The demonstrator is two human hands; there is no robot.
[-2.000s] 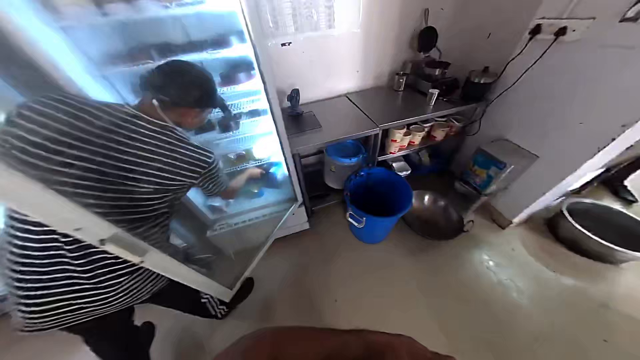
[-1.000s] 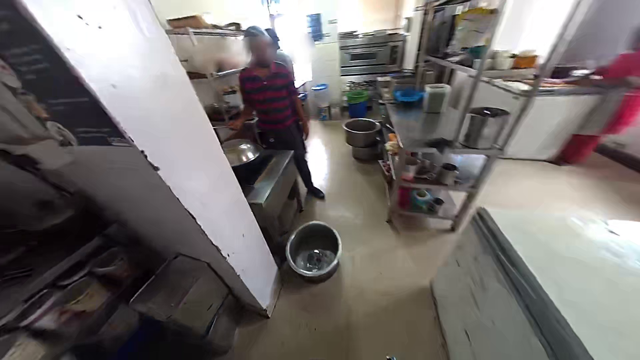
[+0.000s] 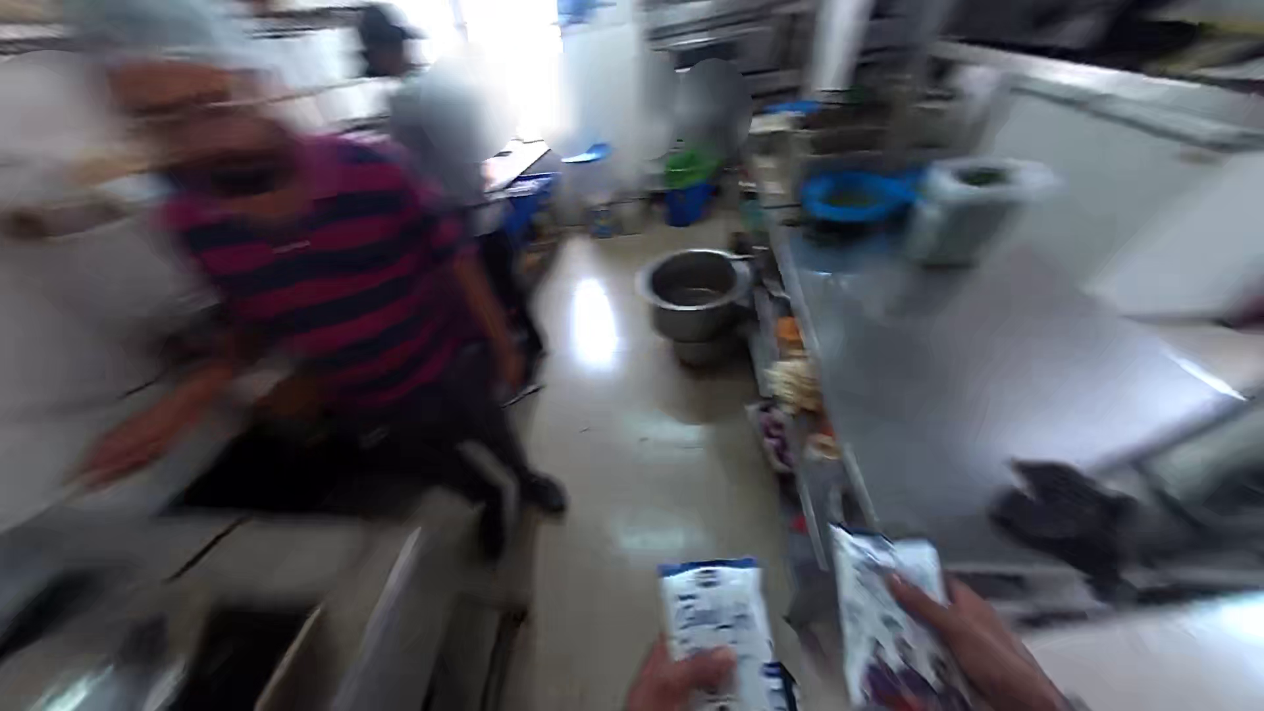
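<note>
Low in the head view, my left hand grips a white and blue printed packet, its thumb across the front. To its right my right hand holds a second white packet with a dark printed lower part. Both packets are held upright and apart from each other, above the floor and the near end of a steel table. The lower ends of both packets run out of the frame.
A person in a striped shirt stands at the left beside a counter; another person stands behind. Large metal pots stand in the aisle. On the steel table at right are a blue basin, a white container and a dark cloth.
The view has swung far round and moved along the kitchen. Both my hands and the two packets are now in sight. The person in the striped shirt appears much nearer.
</note>
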